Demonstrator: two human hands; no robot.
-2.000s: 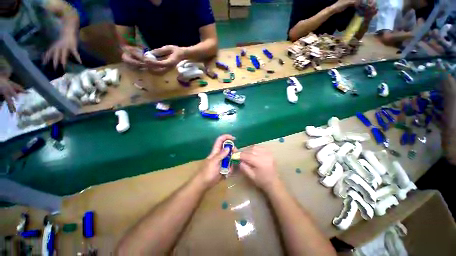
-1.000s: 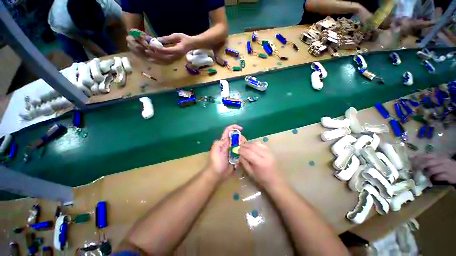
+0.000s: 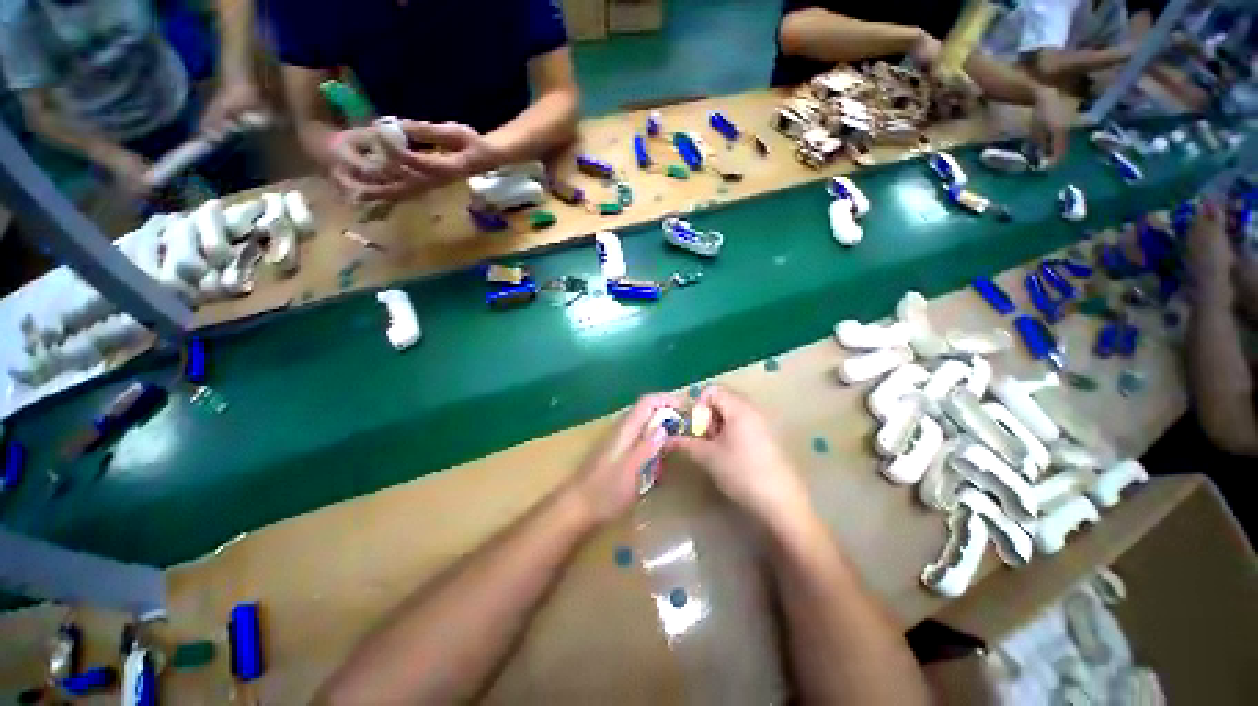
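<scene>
My left hand (image 3: pixel 624 466) holds a part-filled housing (image 3: pixel 650 473), white at the rim with a little blue and dark showing; the fingers hide most of it. My right hand (image 3: pixel 734 448) is at the housing's upper end, with a yellowish finger cot (image 3: pixel 701 419) on a fingertip. Whether the right fingers grip the housing or something small is hard to tell. A shiny clear film (image 3: pixel 676 586) lies on the bench below the hands.
White housings (image 3: pixel 966 441) are piled at right, above a cardboard box (image 3: pixel 1173 593). Blue cells (image 3: pixel 246 641) lie at lower left. The green conveyor belt (image 3: pixel 483 372) carries housings and battery assemblies. People work across it; another person's arm (image 3: pixel 1217 324) is at far right.
The housing has turned in my left hand, and less of its blue inside shows. My right fingers have moved to its upper end. The hand near the housing pile has left it.
</scene>
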